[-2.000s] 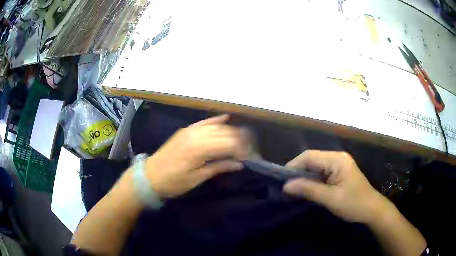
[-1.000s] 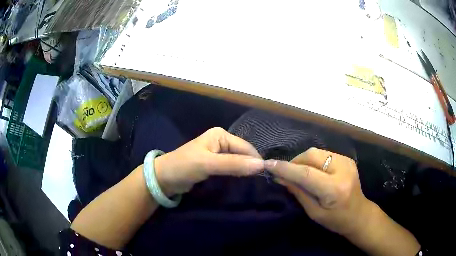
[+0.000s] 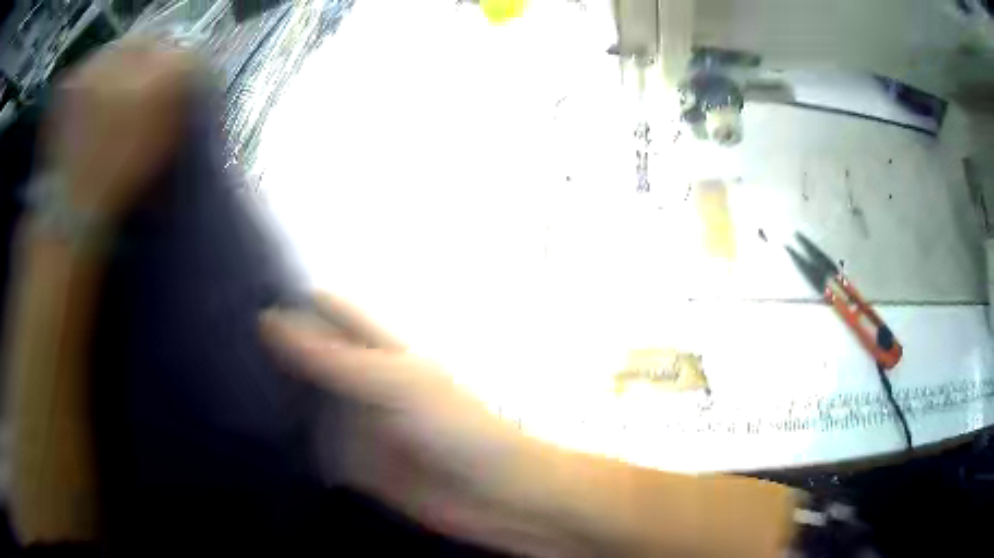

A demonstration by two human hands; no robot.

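The dark navy garment (image 3: 191,338) hangs blurred across the left side of the picture, its right edge against the bright table. My left hand (image 3: 120,125) is at its top, at the upper left, and is closed on the cloth. My right hand (image 3: 376,409) is lower down at the garment's right edge, with thumb and fingers on the cloth. Both hands are strongly blurred, and the right fingertips are partly hidden.
The white machine table (image 3: 480,273) is glaring bright. The sewing machine head (image 3: 839,44) is at the top right, its needle area (image 3: 643,71) left of it. Orange-handled thread snips (image 3: 845,300) lie at the right with a cord. Clear plastic (image 3: 273,87) shows at the upper left.
The view has shifted so that the machine head shows. Both hands have moved left and apart, the left one high up, and the garment is lifted and stretched along the left.
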